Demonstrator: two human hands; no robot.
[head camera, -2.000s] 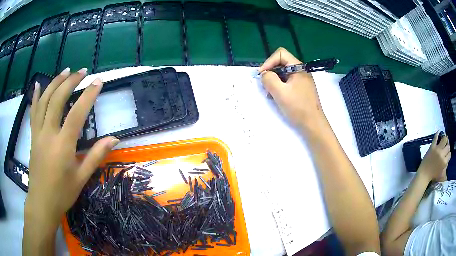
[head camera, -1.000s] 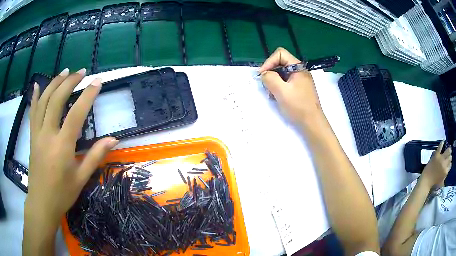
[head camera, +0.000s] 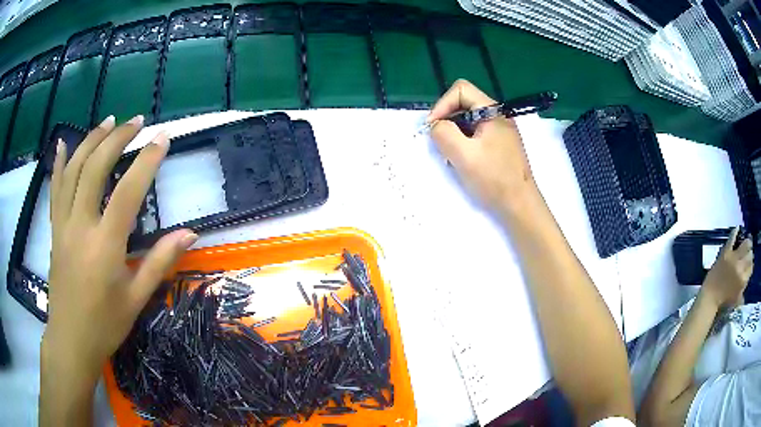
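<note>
My right hand (head camera: 484, 150) is closed around a black pen with silvery parts (head camera: 526, 104), its tip on a white paper sheet (head camera: 434, 217) with small handwriting. My left hand (head camera: 104, 225) lies spread, fingers apart, over the left end of black middle frames (head camera: 254, 167) that overlap in a small pile. Another black frame (head camera: 25, 225) lies partly under its fingers at the far left. An orange tray (head camera: 367, 242) in front holds a loose heap of thin black strips (head camera: 250, 359); my left hand and wrist overlap its left edge.
A green conveyor belt (head camera: 342, 67) carries black frames in a row. A tall stack of frames (head camera: 622, 179) stands right of my right arm. White-edged blister trays (head camera: 576, 33) are beyond the belt. At the far right, another person's hand (head camera: 728, 271) is at a black frame (head camera: 691, 257).
My right hand and the pen have shifted slightly left. The neighbouring person's hand has moved slightly at their frame. My left hand has hardly moved.
</note>
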